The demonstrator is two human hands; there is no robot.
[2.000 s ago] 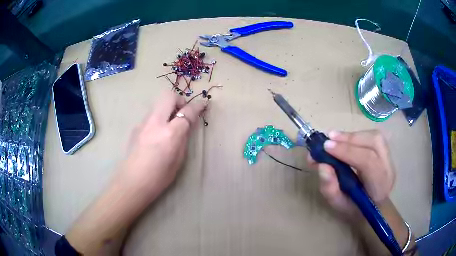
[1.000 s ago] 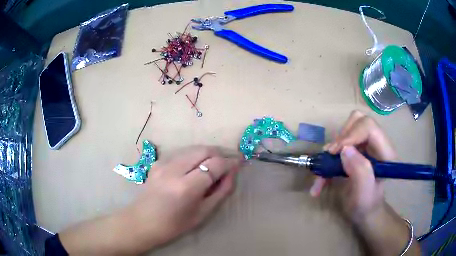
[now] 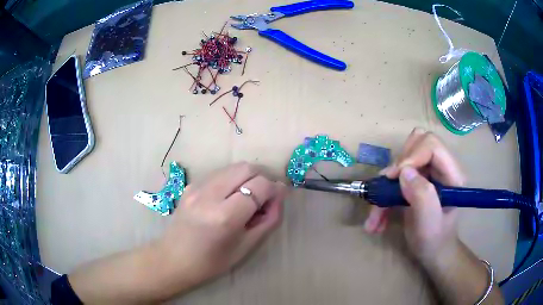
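Note:
A green crescent-shaped circuit board (image 3: 318, 152) lies on the tan board at the centre, a thin dark wire at its inner edge. My right hand (image 3: 420, 190) holds the soldering iron (image 3: 393, 192) like a pen, its tip at the lower left end of the circuit board. My left hand (image 3: 232, 208) has its fingertips pinched just left of that end; what they hold is too small or hidden to tell. A second green circuit board (image 3: 169, 189) with a thin wire lies left of my left hand, partly close to the knuckles.
A pile of wired components (image 3: 217, 53), a few loose ones (image 3: 237, 92) and blue-handled cutters (image 3: 303, 50) lie at the back. A phone (image 3: 70, 116) and antistatic bag (image 3: 119, 39) are left. A grey pad (image 3: 374, 154), solder reel (image 3: 455, 98) and blue bin (image 3: 531, 137) are right.
My left hand has moved from the loose components to the central board's lower end. The iron has swung level, its tip now there too. The second board and the grey pad have come into view.

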